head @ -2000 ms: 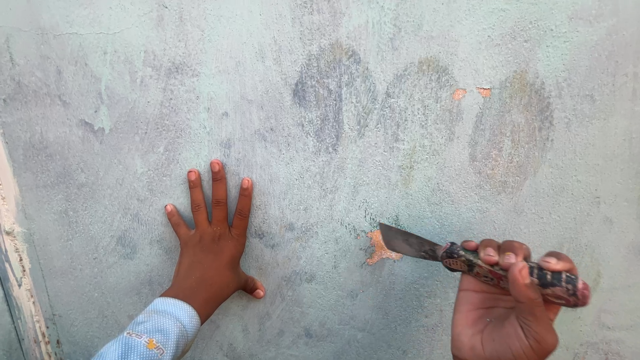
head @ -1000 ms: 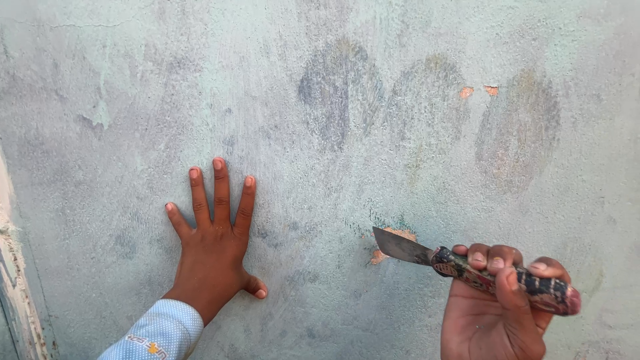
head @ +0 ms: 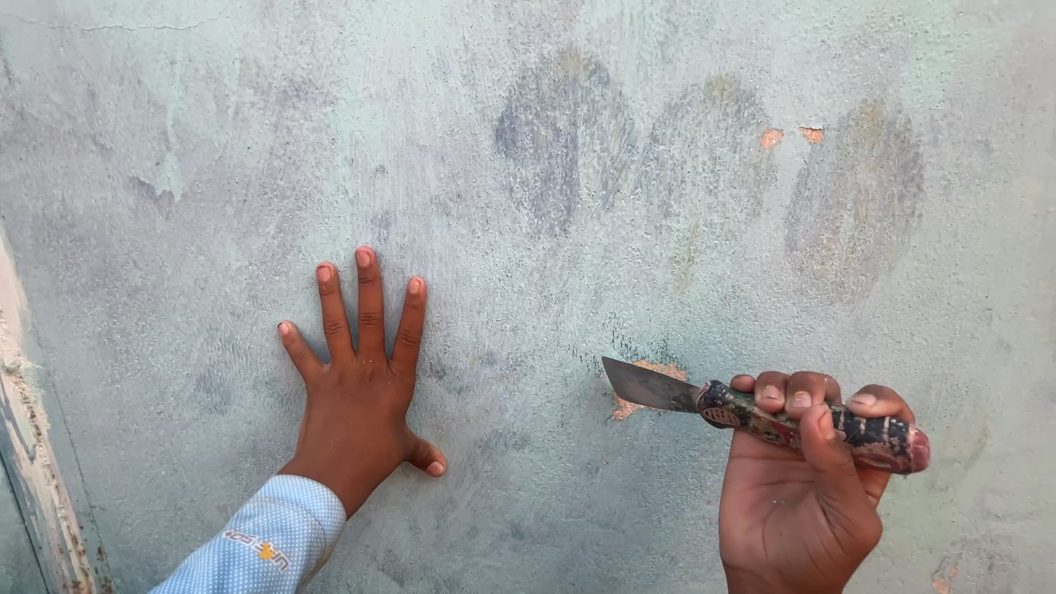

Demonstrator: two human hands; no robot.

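Note:
My left hand [head: 355, 404] lies flat on a painted wall [head: 511, 511], palm to the surface and fingers spread, with nothing in it. A light blue dotted sleeve covers that wrist. At the right, my right hand [head: 808, 478] is closed around the dark, worn handle of a short-bladed knife [head: 656, 388]. The metal blade points left, over a chipped patch [head: 631, 408] where orange material shows through the blue-green paint. Whether the blade touches the wall cannot be told. Dark flecks lie just above the patch.
Two small orange chips [head: 771, 138] mark the wall at the upper right, beside large dark oval stains [head: 565, 140]. Along the lower left runs a rough, pale vertical edge [head: 37, 462]. Another small chip [head: 945, 573] shows at the bottom right.
Since the earliest frame, the knife and my right hand have shifted slightly left, and the blade now covers part of the orange patch. My left hand stays in place on the wall.

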